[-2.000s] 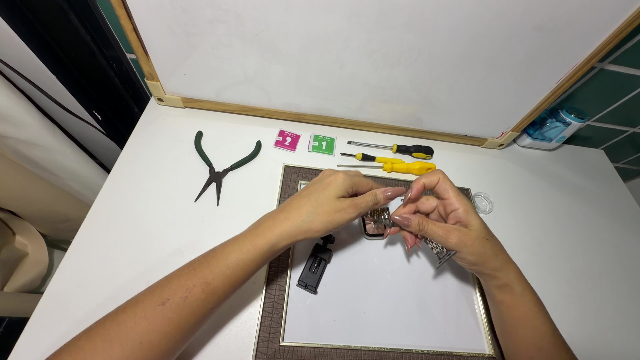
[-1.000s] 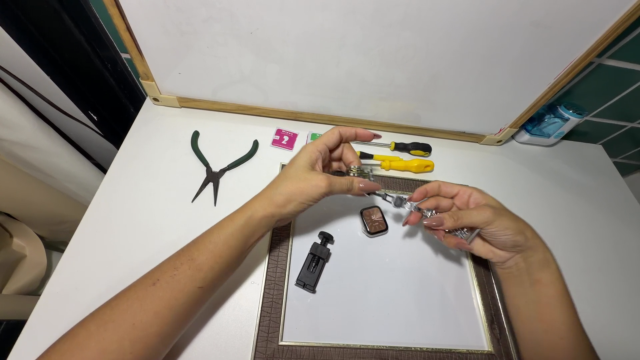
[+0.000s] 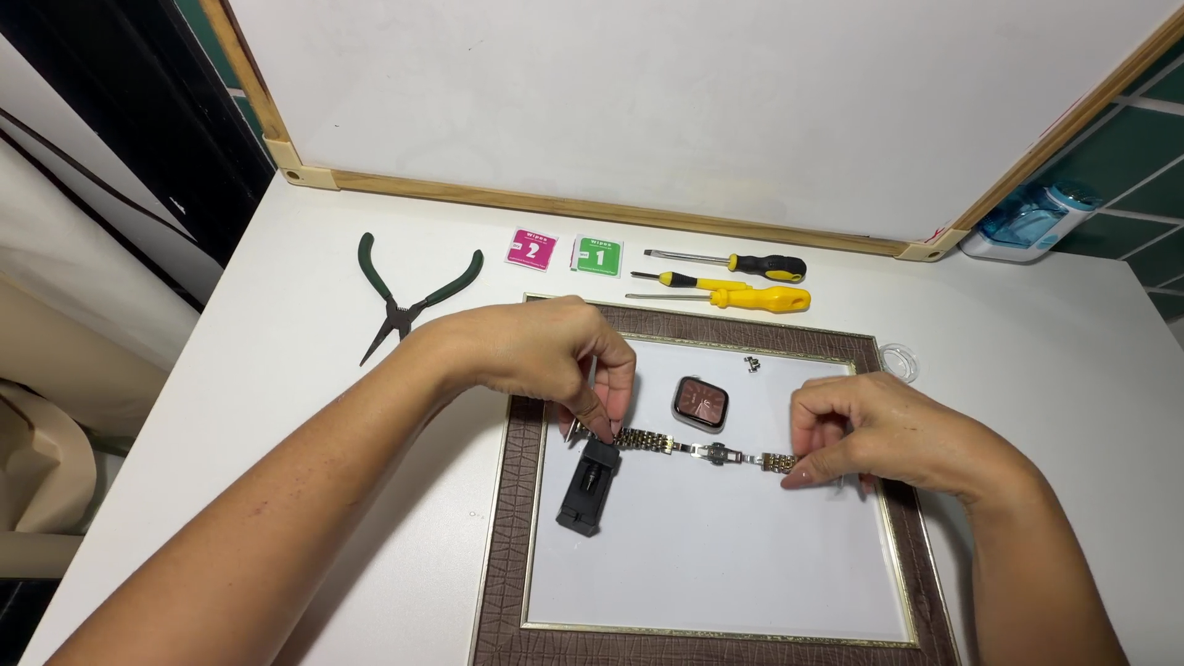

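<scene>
A metal link watch band point(image 3: 647, 440) in silver and gold tones stretches between my two hands, low over a framed white board. My left hand point(image 3: 583, 379) pinches its left end, and my right hand point(image 3: 846, 435) pinches its right end. The band's metal clasp point(image 3: 717, 453) shows in the middle, opened out. Just above the band, a square smartwatch case point(image 3: 701, 403) lies face up on the board. Directly below my left fingers sits a black plastic link-removal tool point(image 3: 588, 487). A few small metal links point(image 3: 753, 364) lie near the board's top edge.
The brown textured frame point(image 3: 518, 518) borders the board. Needle-nose pliers point(image 3: 400, 314) with green handles lie at left. Past the frame are a pink wipe packet point(image 3: 531, 250), a green one point(image 3: 598, 255), several screwdrivers point(image 3: 763, 299) and a clear ring-shaped item point(image 3: 898, 363). A whiteboard point(image 3: 647, 111) stands behind.
Both hands have come down and moved apart, and the band is now stretched out between them. The smartwatch case, partly covered by my hands two seconds ago, is in full view.
</scene>
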